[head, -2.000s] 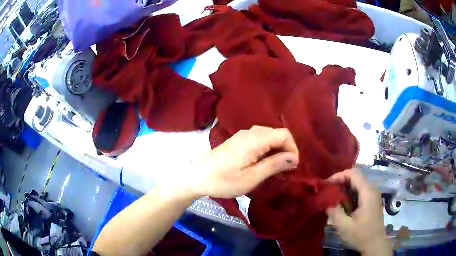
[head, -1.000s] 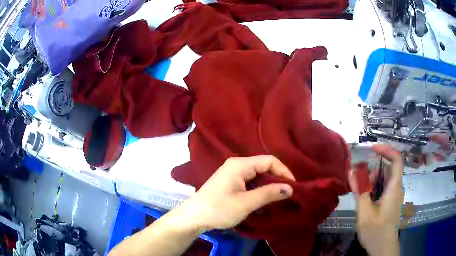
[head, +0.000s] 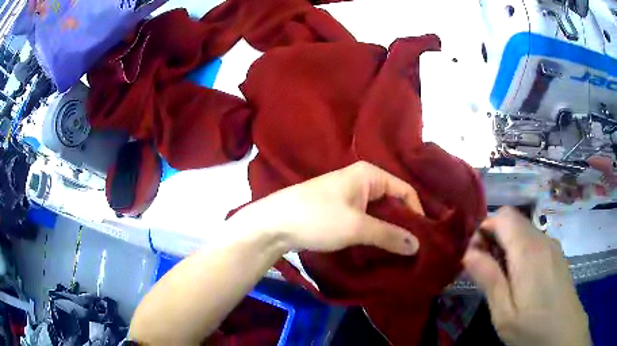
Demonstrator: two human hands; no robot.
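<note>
A dark red knit garment piece [head: 304,101] lies crumpled on the white table in front of me, its near part bunched up and hanging over the front edge. My left hand [head: 331,209] is on the bunched part and holds a fold between thumb and fingers. My right hand [head: 528,277] is at the garment's right side, with its fingers curled around a small dark tool that looks like thread snips. The tool is mostly hidden by the fingers, and its tips cannot be made out.
The coverstitch machine [head: 561,74] stands at the right. More red fabric [head: 196,128] and a lilac bag [head: 81,34] lie upper left. A round red and black object [head: 134,179] is at the left table edge. A blue bin [head: 291,324] with red pieces is below the front edge.
My right hand has moved from near the machine back to the garment; the red scrap seen at its fingers no longer shows. The near part of the garment is bunched higher around my left hand.
</note>
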